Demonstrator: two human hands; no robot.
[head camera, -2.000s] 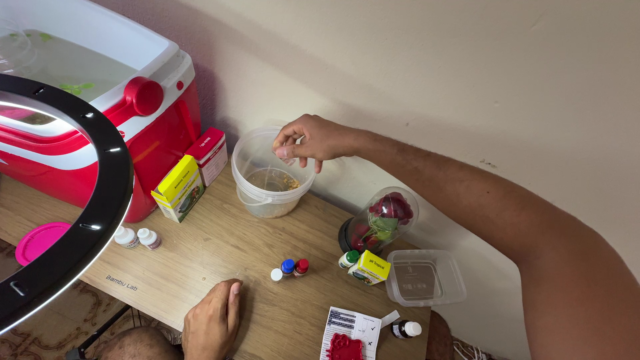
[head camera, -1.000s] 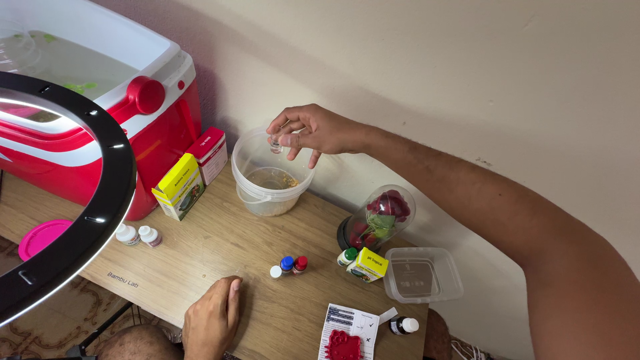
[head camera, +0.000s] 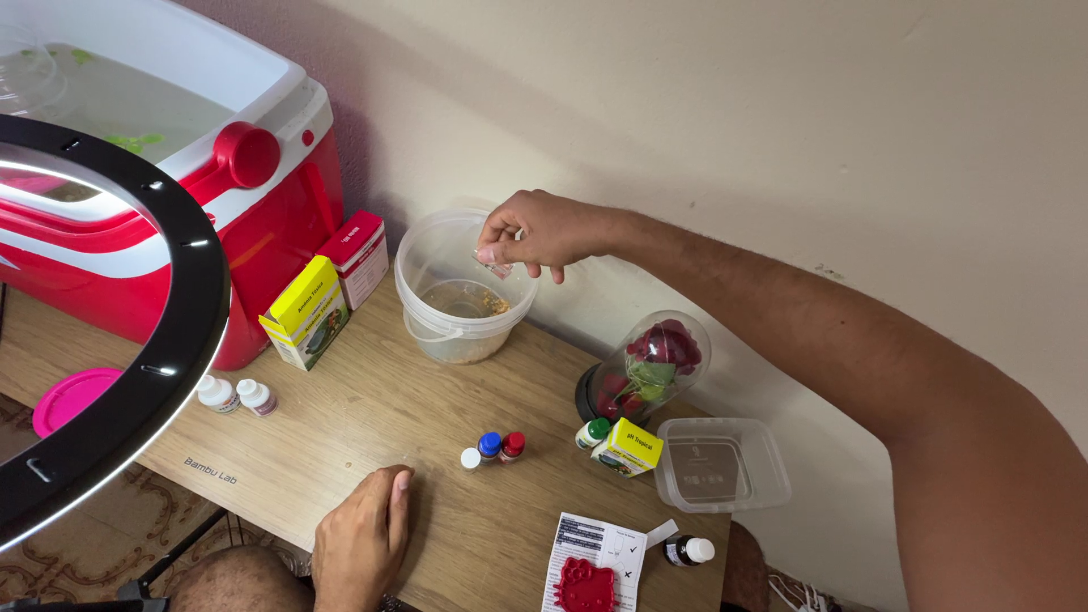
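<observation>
Over the mouth of a clear plastic bucket (head camera: 459, 323), my right hand (head camera: 535, 234) pinches a small transparent container (head camera: 495, 267), perhaps a little vial, between thumb and fingers. Shallow water and orange-brown bits lie in the bucket. My left hand (head camera: 361, 540) rests on the near edge of the wooden table (head camera: 357, 425), its fingers loosely curled; whether anything is under them is hidden. Right of it stand small bottles with a white cap (head camera: 470, 460), a blue cap (head camera: 489, 444) and a red cap (head camera: 512, 444).
A red and white cooler (head camera: 280, 280) holds water and green plants. Near it are a yellow box (head camera: 310, 310), a red box (head camera: 357, 255) and white bottles (head camera: 257, 396). A ring light (head camera: 200, 255) crosses the left. A domed rose (head camera: 654, 365), plastic tub (head camera: 722, 467) and dark bottle (head camera: 688, 551) stand right.
My right hand stays over the bucket, but its fingers and wrist have turned, and the small clear container now tilts downward. My left hand has hardly moved.
</observation>
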